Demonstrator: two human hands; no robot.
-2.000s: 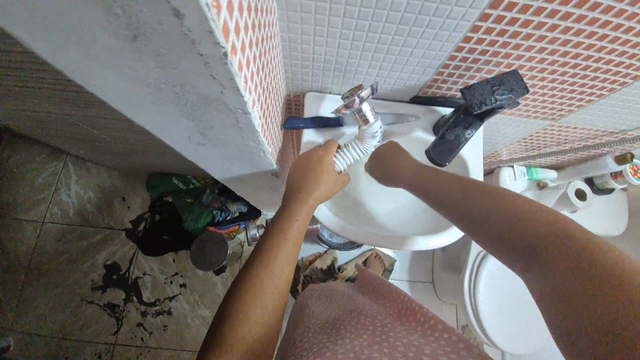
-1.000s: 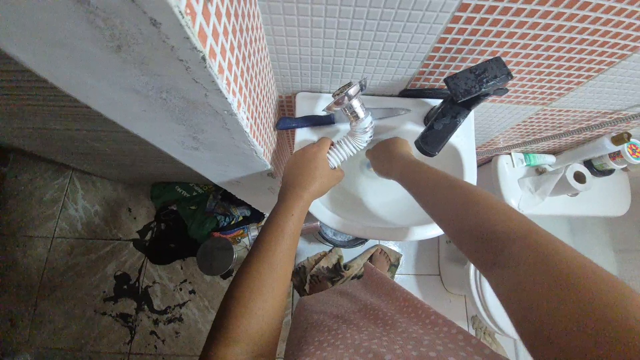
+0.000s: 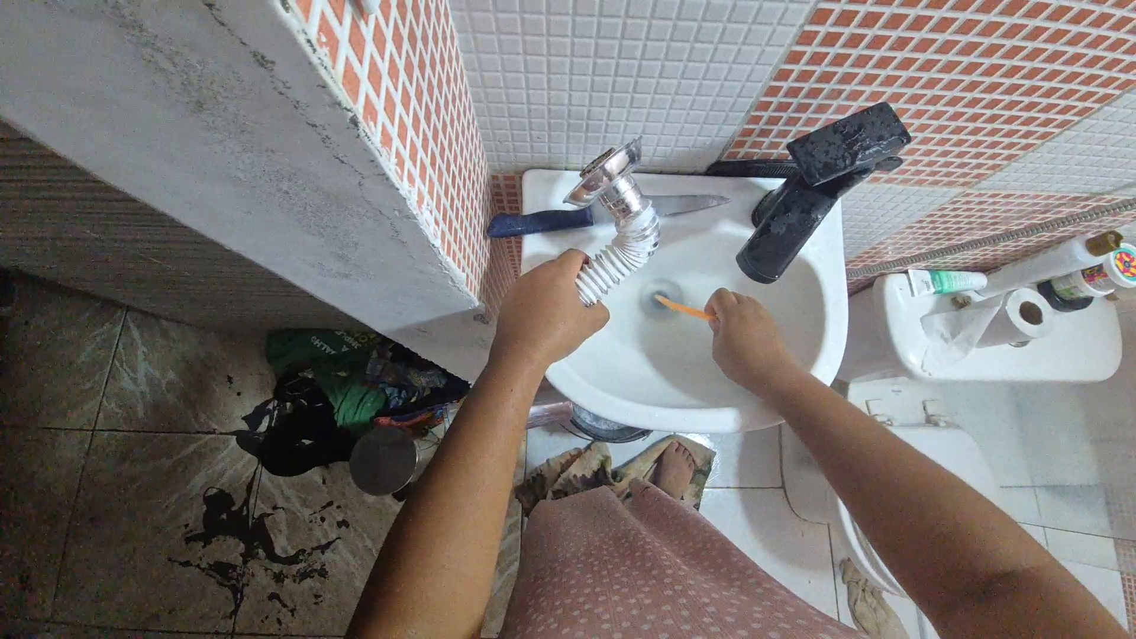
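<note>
My left hand [image 3: 546, 312] is closed around a white corrugated drain hose [image 3: 619, 264], which bends up to a chrome sink drain fitting [image 3: 610, 177] above the basin's back left rim. In my right hand [image 3: 744, 337] is a thin orange strip [image 3: 683, 308], its far end at the drain hole [image 3: 662, 295] of the white washbasin [image 3: 674, 415]. A knife with a blue handle [image 3: 543, 222] lies on the back left rim, partly hidden behind the fitting.
A black faucet [image 3: 790, 226] stands at the basin's back right. Bottles, a tube and a paper roll [image 3: 1021, 317] rest on the toilet tank [image 3: 1065, 359]. A wall edge [image 3: 426, 231] is close on the left. A metal can [image 3: 383, 461] and dark bags [image 3: 306, 426] are on the stained floor.
My right hand has moved right, away from the hose, and the orange strip now shows between it and the drain hole. My left hand still holds the hose.
</note>
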